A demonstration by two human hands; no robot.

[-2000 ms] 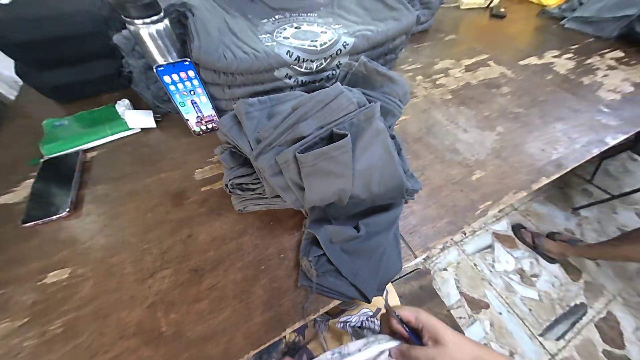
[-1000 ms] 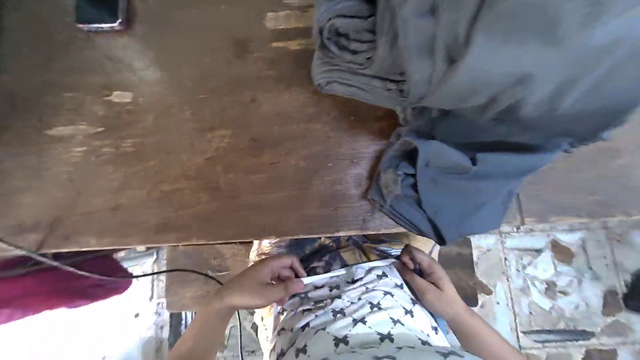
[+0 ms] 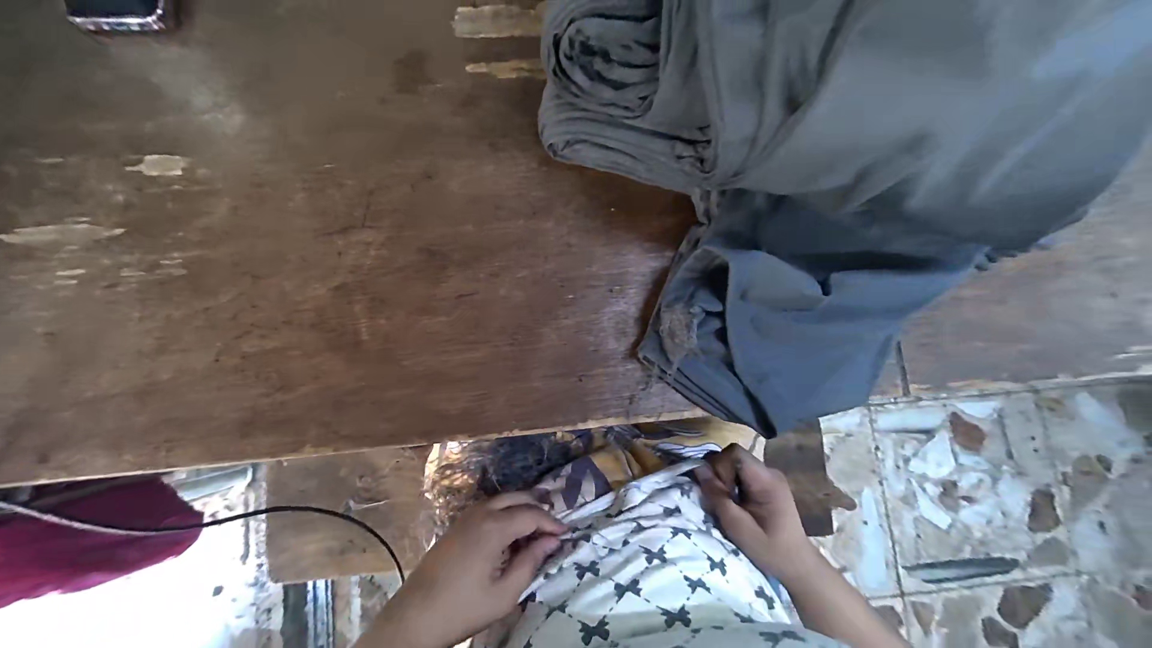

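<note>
My left hand (image 3: 504, 553) pinches the edge of a white cloth (image 3: 639, 576) printed with dark bow shapes, which lies over my lap below the table edge. On the other side, my right hand (image 3: 751, 499) grips the same edge; a small dark thing shows by its fingers, too unclear to name. Between the hands and the table, a yellow and purple patterned cloth (image 3: 621, 463) shows beyond the white edge. Above my right hand, dark grey folded garments (image 3: 801, 297) lie piled on the table, one corner hanging over its edge.
The worn brown wooden table (image 3: 360, 297) spans the view, with a phone (image 3: 121, 11) at the top left. A black cable (image 3: 297, 511) curves below the table edge near a maroon cloth (image 3: 99, 531). Stone-patterned floor tiles (image 3: 972, 504) show at the lower right.
The view has tilted down from the garment pile to my lap. My right hand, beside a dark-handled tool two seconds ago, is at the white cloth's edge, and my left hand has come into view.
</note>
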